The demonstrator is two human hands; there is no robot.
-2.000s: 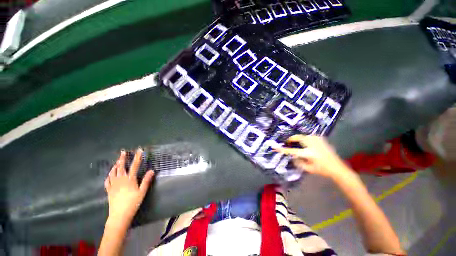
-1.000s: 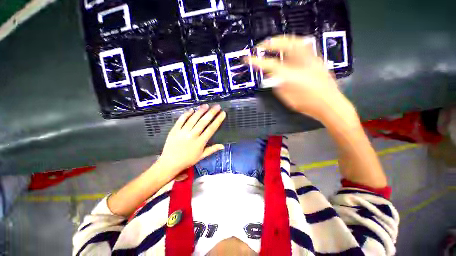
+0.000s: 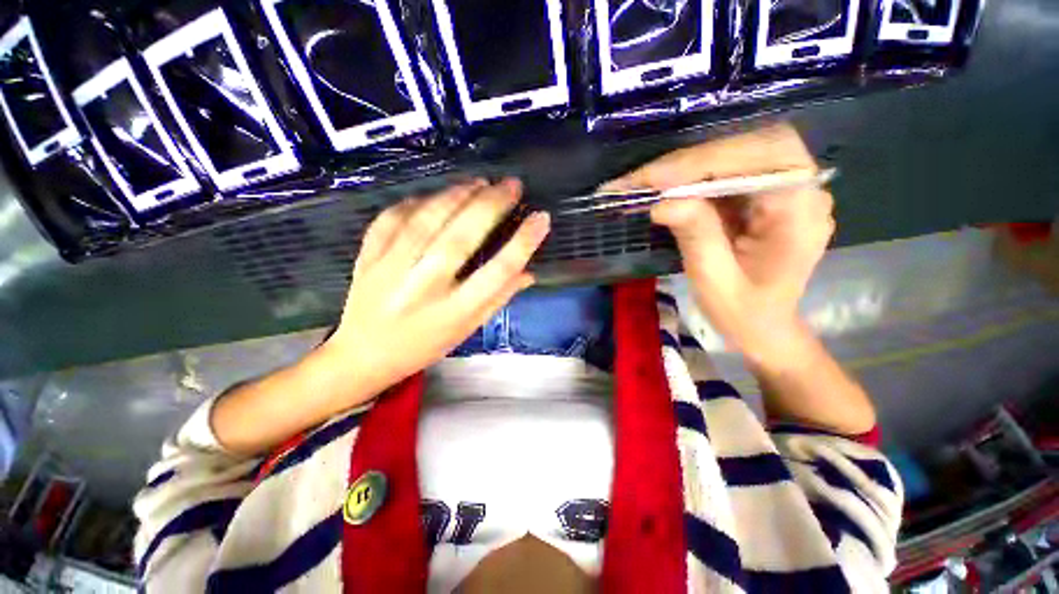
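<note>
My right hand [image 3: 755, 221] holds silver tweezers [image 3: 743, 186] like a pen, tips pointing left over the adhesive carrier sheet [image 3: 598, 236]. My left hand [image 3: 436, 261] rests palm down on the sheet, fingers together near the tweezer tips, thumb side toward them. The sheet shows rows of small dark oblong marks on both sides of my left hand. Whether a piece sits at the tips is too small to tell. The glossy black tray [image 3: 337, 186] lies just beyond, with a row of white-bordered panels [image 3: 348, 70], each with a small dark slot at its near end.
The dark green-grey bench [image 3: 941, 151] runs across under the tray and sheet. Its near edge lies close to my body. Beyond the bench at the lower right are red and metal items [image 3: 975, 522] on or near the floor. The tray runs out of the top of the picture.
My right hand has come back from over the panels to the carrier sheet, and the tweezers now show clearly. My left hand stays on the sheet. The view is closer to the tray.
</note>
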